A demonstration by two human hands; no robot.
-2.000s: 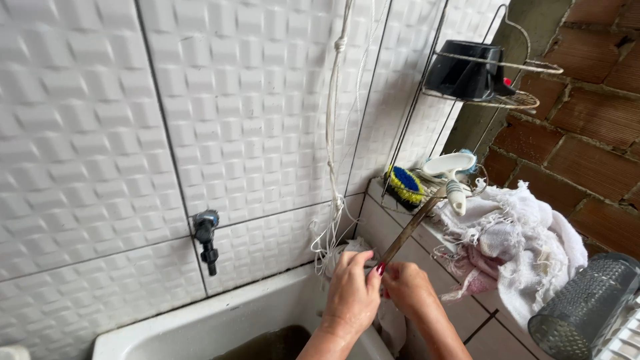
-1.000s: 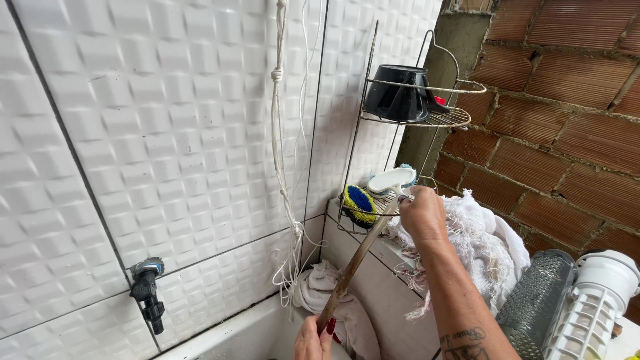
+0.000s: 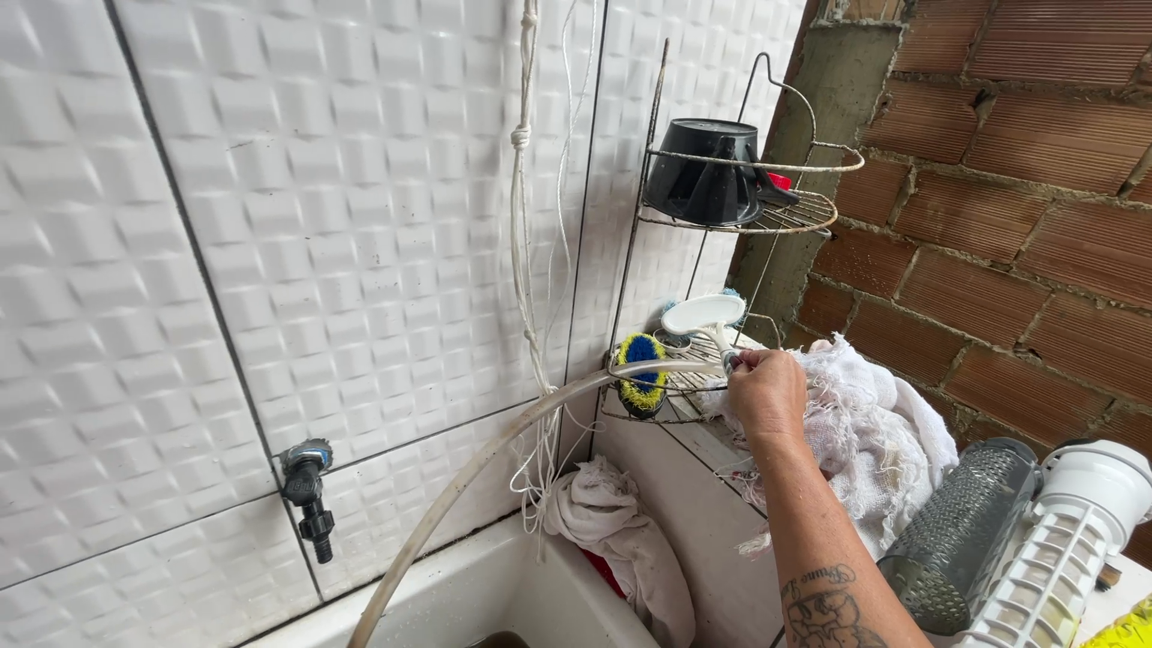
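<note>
My right hand (image 3: 765, 391) is at the lower shelf of the wire rack, its fingers closed at the handle of a white-backed brush (image 3: 706, 315) and the end of a translucent hose (image 3: 504, 441). Which of the two it grips, I cannot tell. From there the hose arches down left across the sink and leaves the bottom edge. Beside the hose, on the rack, stands a scrub brush with blue and yellow bristles (image 3: 641, 364). My left hand is out of view.
A black plastic tap (image 3: 306, 490) juts from the white tiled wall. Cords (image 3: 522, 225) hang over the sink (image 3: 540, 585). A cloth (image 3: 621, 540) drapes its rim. The wire rack (image 3: 846, 162) holds a black container (image 3: 706, 171). White rags (image 3: 864, 423), a perforated cylinder (image 3: 958, 531) and a white plastic filter (image 3: 1053, 558) lie right.
Both hands were on the hose low over the sink two seconds ago. My right hand has moved up to the rack; my left hand has left the view. The view has shifted right.
</note>
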